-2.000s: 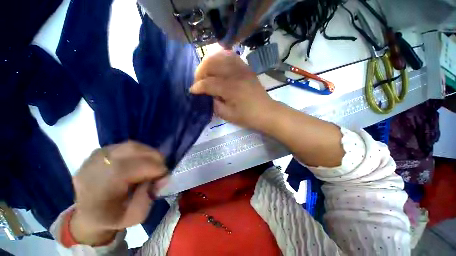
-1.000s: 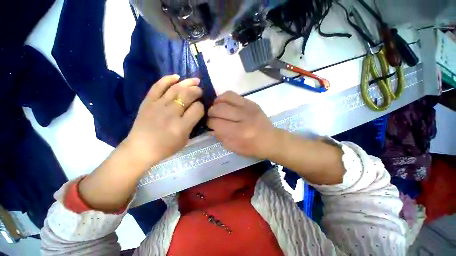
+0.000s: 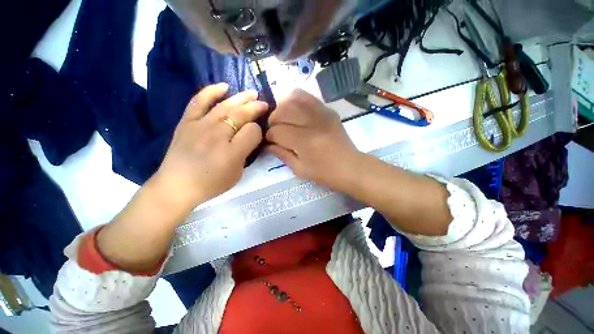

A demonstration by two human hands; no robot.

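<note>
The navy fabric garment piece (image 3: 124, 124) covers the left of the table and runs up under the lit needle area of the sewing machine (image 3: 280, 26). My left hand (image 3: 215, 140) lies on the fabric just in front of the needle, its fingertips pinching the dark edge. My right hand (image 3: 309, 134) holds the same narrow folded edge from the right, its fingertips close to my left ones. The fold runs from between my hands up to the presser foot (image 3: 258, 57). The fabric under my fingers is hidden.
A grey ribbed block (image 3: 340, 79), thread snips (image 3: 397, 107), yellow-handled scissors (image 3: 498, 117) and a dark screwdriver (image 3: 514, 68) lie to the right. Black strips (image 3: 404, 32) are heaped behind. A ruler strip (image 3: 260, 207) runs along the front edge. Purplish cloth (image 3: 534, 182) is lower right.
Two seconds ago my left hand was lower, lifting the fabric; it moved up beside my right hand. Since one second ago both hands moved slightly towards the needle with the fold.
</note>
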